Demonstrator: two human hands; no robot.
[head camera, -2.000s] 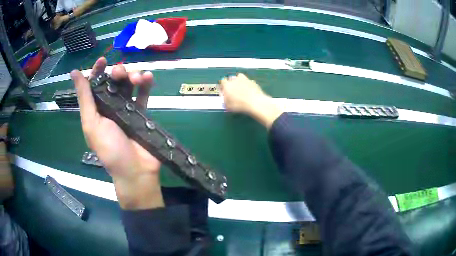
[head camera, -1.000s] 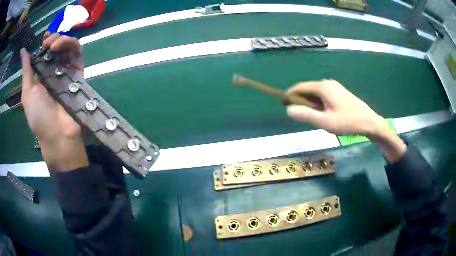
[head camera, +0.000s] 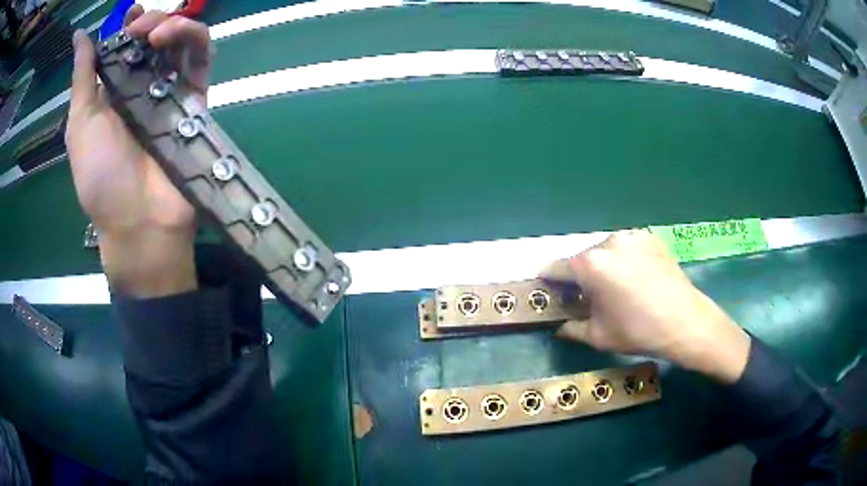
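Note:
My left hand (head camera: 138, 180) grips a dark grey fixture base (head camera: 221, 171) at the upper left. The base is held tilted, its far end near my fingertips, with several silvery round components in its stepped recesses. My right hand (head camera: 632, 304) closes its fingers and thumb on the right part of a brass-coloured plate (head camera: 487, 304). That plate lies on at least one other brass-coloured plate (head camera: 428, 327), and my hand hides its right end. A separate brass-coloured plate (head camera: 513, 405) with six ringed holes lies nearer me on the dark green bench.
Another dark fixture (head camera: 570, 63) lies on the far white rail. A green label (head camera: 720, 239) is on the near rail. A small grey bar (head camera: 38, 325) lies at the far left. Parts of red and blue bins (head camera: 119, 19) show at the top left. A white housing stands at the right edge.
My right hand took a brass-coloured plate from the belt and brought it down to the stack on the bench. My left hand still holds the fixture base. The view has shifted right and down.

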